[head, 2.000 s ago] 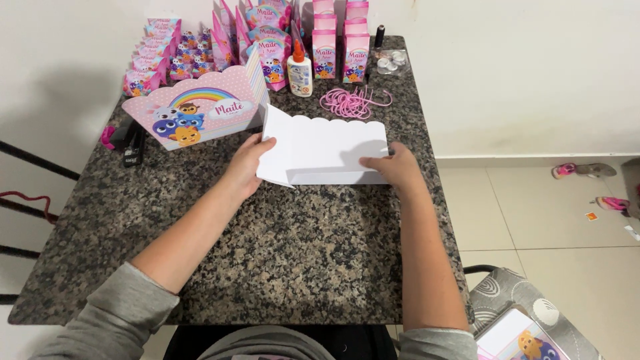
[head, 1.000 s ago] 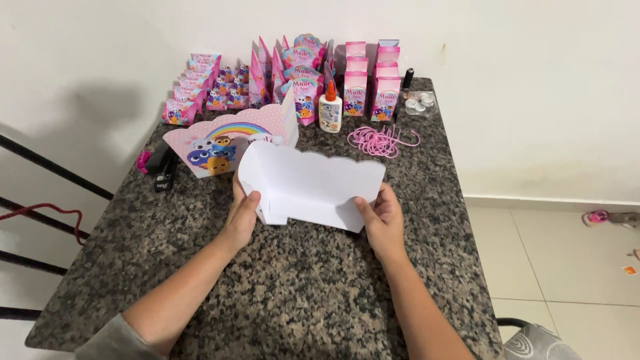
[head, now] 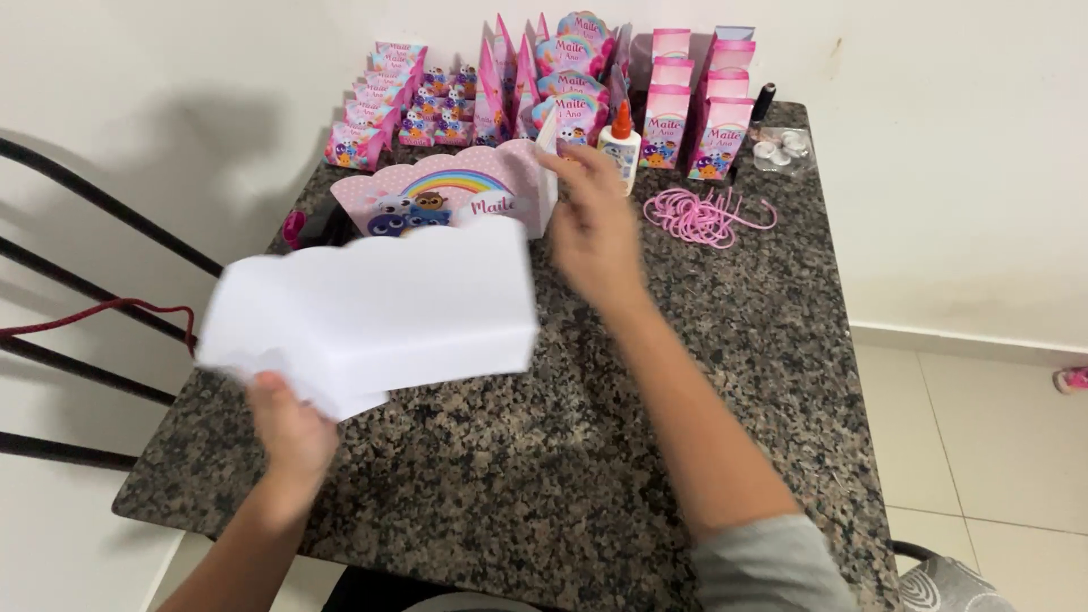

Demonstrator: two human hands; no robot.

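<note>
My left hand (head: 293, 429) grips the lower left corner of a folded white card piece (head: 408, 314) with a scalloped top edge, its plain side up, held over the table's left half. Blurred, my right hand (head: 595, 225) is raised at the right end of a pink printed scalloped card box (head: 442, 191) with a rainbow and cartoon animals. Its fingertips are at that box's white end panel; whether they grip it is not clear. The white card partly covers the box's front. A white glue bottle (head: 620, 157) with an orange cap stands just behind my right hand.
On the granite table (head: 510, 476), small pink party boxes (head: 663, 127) stand in rows along the back. Pink cords (head: 701, 217) lie in a tangle at the right, near a clear bag of white discs (head: 780, 151). A black metal chair (head: 93, 314) stands at the left.
My right hand has left the white card and moved up to the printed box. My left hand has carried the card to the left and tilted it.
</note>
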